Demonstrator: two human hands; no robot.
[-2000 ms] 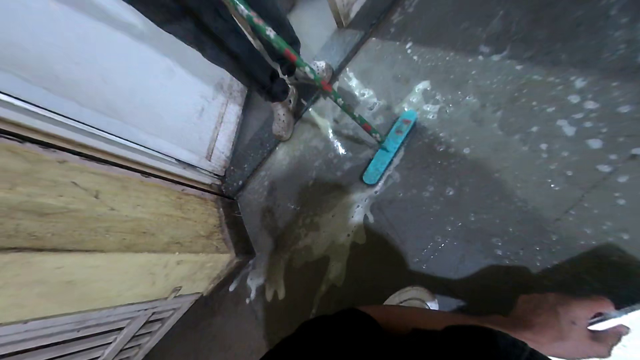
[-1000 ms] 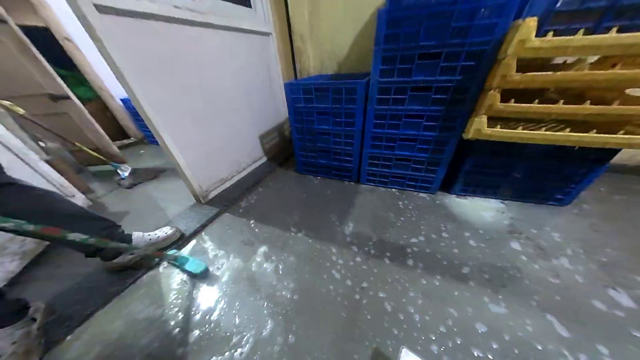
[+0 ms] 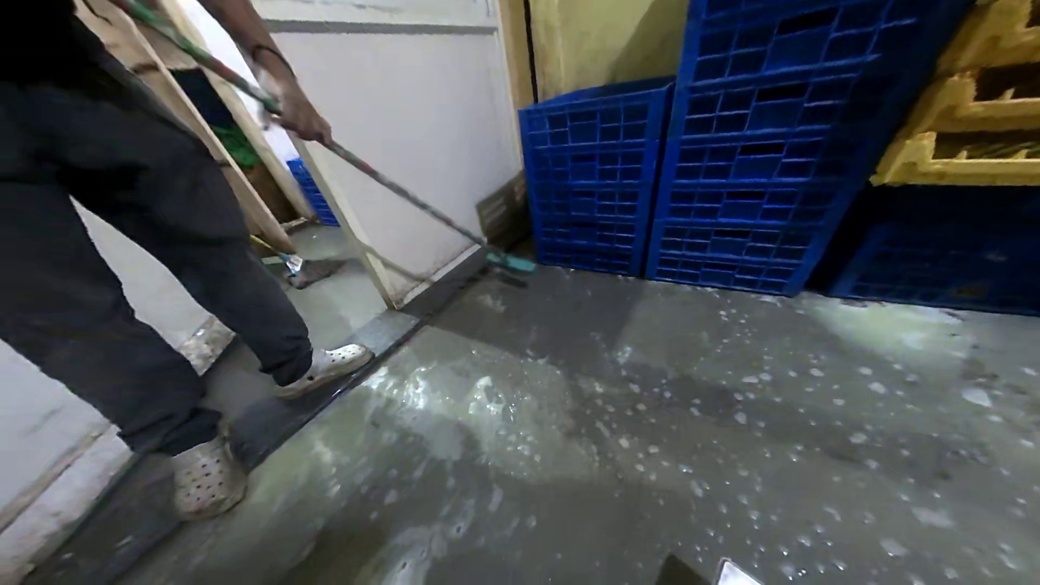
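Neither my left hand nor my right hand is in view. At the bottom edge shows the bright tip of a light-coloured object (image 3: 735, 574); what holds it is hidden. Another person in dark trousers (image 3: 236, 276) and pale perforated clogs (image 3: 209, 481) stands at the left. That person's hand (image 3: 302, 115) grips the patterned pole (image 3: 390, 185) of a floor brush or squeegee. Its turquoise head (image 3: 512, 262) is at the floor beside the blue crates. The grey floor (image 3: 520, 431) is wet, with patches and flecks of foam.
Stacked blue plastic crates (image 3: 735, 162) stand along the wall, with yellow crates (image 3: 959, 146) on blue ones at the right. A white door or panel (image 3: 406, 146) borders the doorway, which has a dark raised sill (image 3: 301, 418). Beyond it lies a mop (image 3: 313, 272).
The view has swung up from the floor, and my hand with a light-coloured object has left it. The other person's turquoise head has moved from near the sill to the corner by the crates.
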